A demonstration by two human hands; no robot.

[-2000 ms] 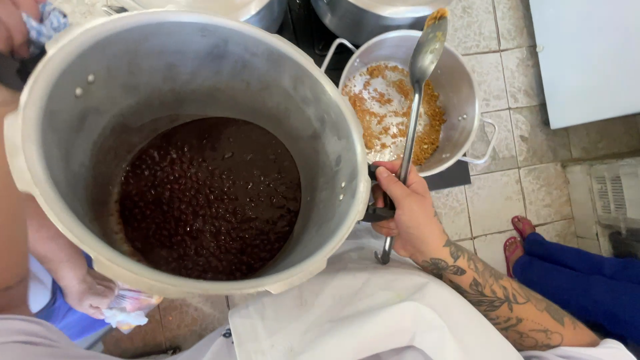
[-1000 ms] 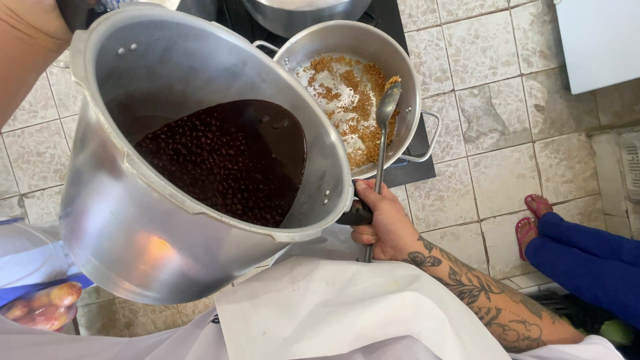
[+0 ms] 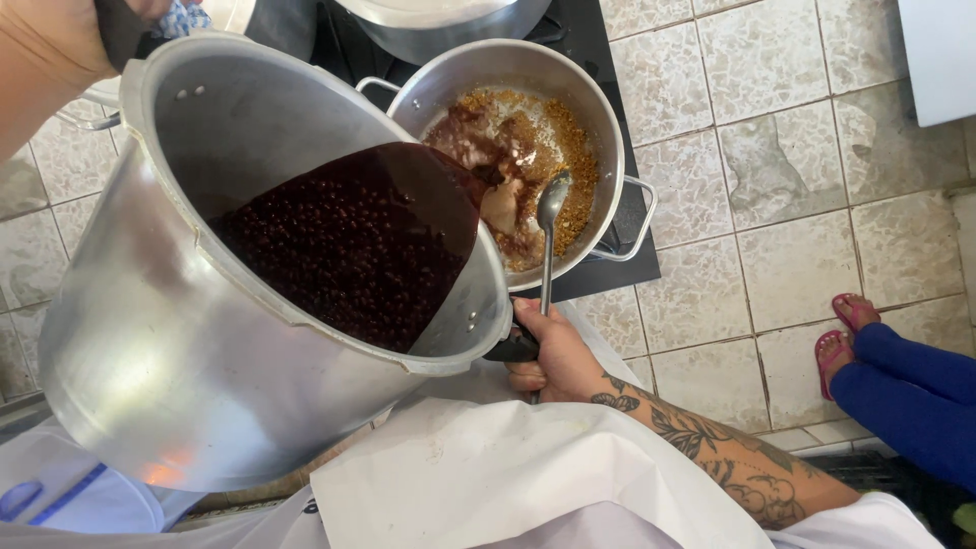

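Observation:
A large aluminium pressure-cooker body (image 3: 145,328) is tilted to the right, and dark beans in broth (image 3: 343,259) pour over its rim into a two-handled metal pot (image 3: 606,145). Inside that pot the broth spreads over browned bits (image 3: 583,164) and a whitish layer. My right hand (image 3: 557,351) grips the cooker's black side handle (image 3: 515,345) together with a long metal spoon (image 3: 547,252), whose bowl is above the pot. At the top left my left hand (image 3: 149,8), mostly cut off by the frame, holds the opposite black handle beside a blue-and-white cloth (image 3: 183,17).
The pot stands on a black stove (image 3: 637,263) next to other large pots (image 3: 450,30). A person in blue trousers (image 3: 907,389) and pink flip-flops stands on the tiled floor at right. A white surface (image 3: 938,61) juts in at the top right.
The cooker has tipped from nearly level to steeply tilted toward the pot. Dark broth now runs onto the pot's contents, which were dry-looking before. My right hand still has the handle and spoon.

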